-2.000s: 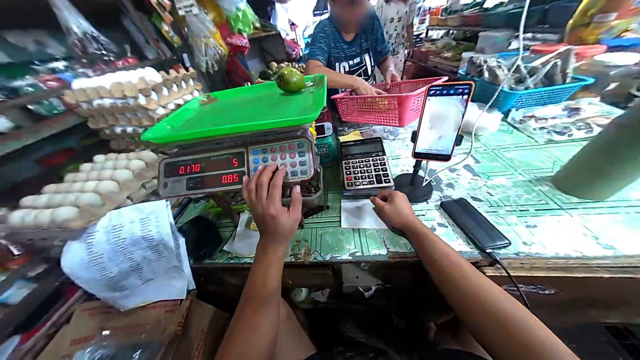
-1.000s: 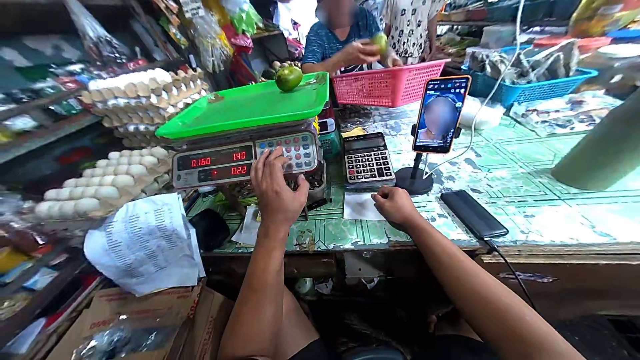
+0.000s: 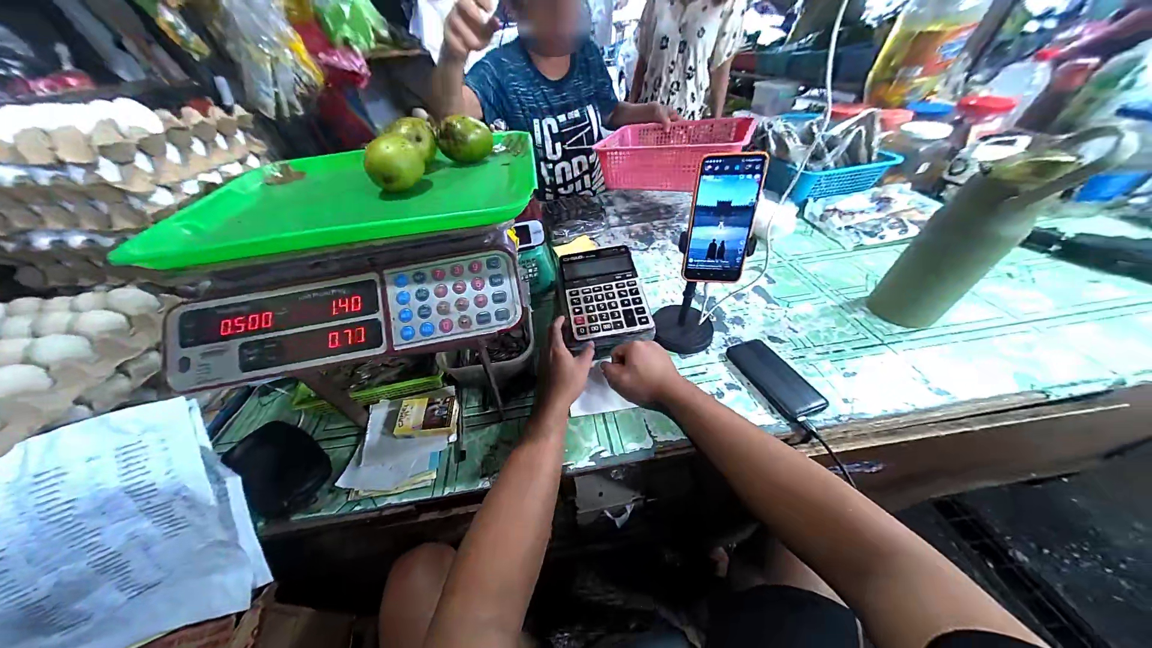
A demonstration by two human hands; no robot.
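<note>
Several green, round fruits (image 3: 396, 162) rest at the right part of the green tray (image 3: 315, 211) of a digital price scale (image 3: 346, 310), whose red display is lit. My left hand (image 3: 569, 369) is at the lower left corner of a desk calculator (image 3: 605, 292), thumb and finger apart along its edge; whether it grips the calculator is not clear. Just right of it, my right hand (image 3: 641, 373) is curled near the calculator's lower right corner, above a white paper (image 3: 598, 396). Whether anything is inside its curled fingers is hidden.
A phone (image 3: 724, 216) stands on a round-based holder, with a black power bank (image 3: 776, 378) and a green flask (image 3: 945, 243) to its right. Across the counter, a person in a blue shirt is beside a pink basket (image 3: 675, 153). Egg trays (image 3: 81, 216) are stacked at left.
My left hand has moved right, from the scale's keypad to the calculator. More green fruits are on the tray, where one lay before. The person across has raised a hand.
</note>
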